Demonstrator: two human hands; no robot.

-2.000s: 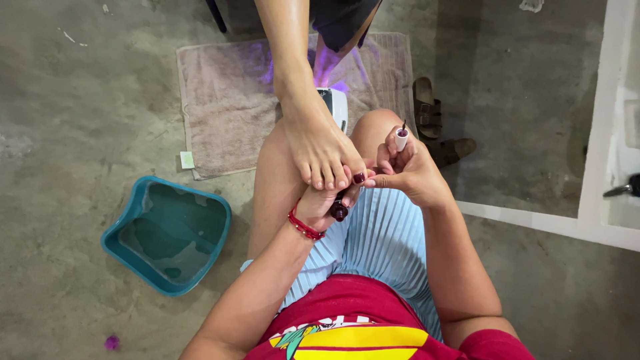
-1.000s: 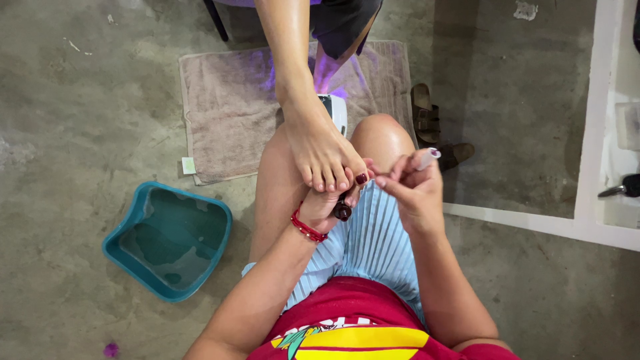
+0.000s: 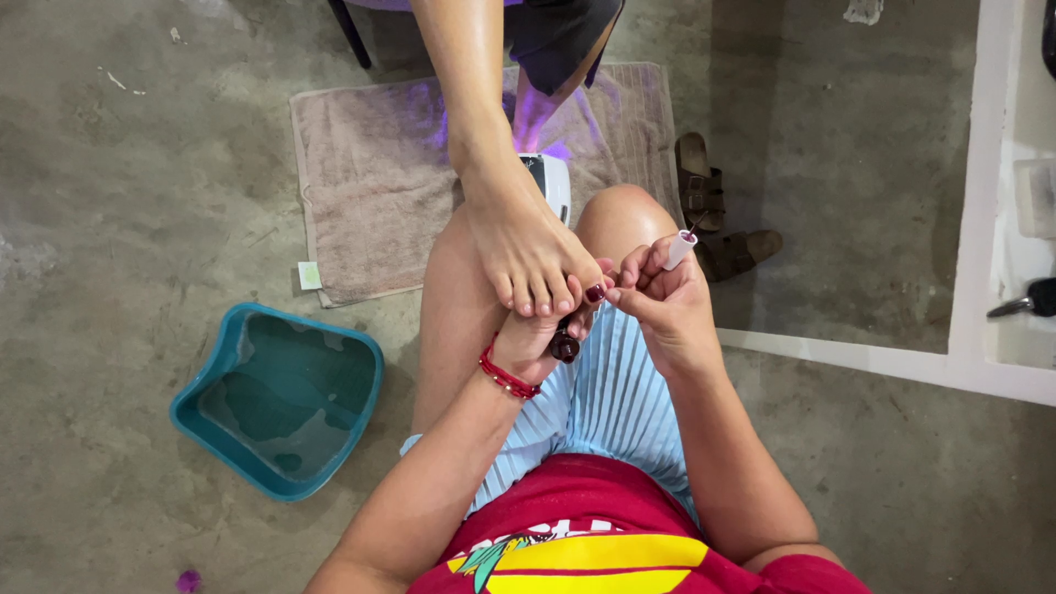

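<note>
Another person's bare foot (image 3: pixel 524 227) rests over my knees, with dark red polish on the big toenail (image 3: pixel 595 293); the other toenails look unpainted. My left hand (image 3: pixel 532 338), with a red bracelet at the wrist, is under the toes and holds a dark nail polish bottle (image 3: pixel 565 345), its neck towards me. In my right hand (image 3: pixel 672 305) is the white cap (image 3: pixel 681 249) of a polish brush, its dark brush pointing up and away from the foot. My right thumb and a fingertip are at the side of the big toe; whether they touch it is hard to tell.
A teal basin (image 3: pixel 276 400) of water stands on the floor at left. Beyond my knees lies a beige towel (image 3: pixel 371 181) with a white nail lamp (image 3: pixel 557 186) on it, glowing purple by the person's other foot. Brown sandals (image 3: pixel 701 194) are right of the towel; a white-framed shelf (image 3: pixel 969 247) is far right.
One second ago the white cap lay tilted sideways in my raised right hand; now it stands more upright, with the brush showing. My left hand has kept its hold near the toes.
</note>
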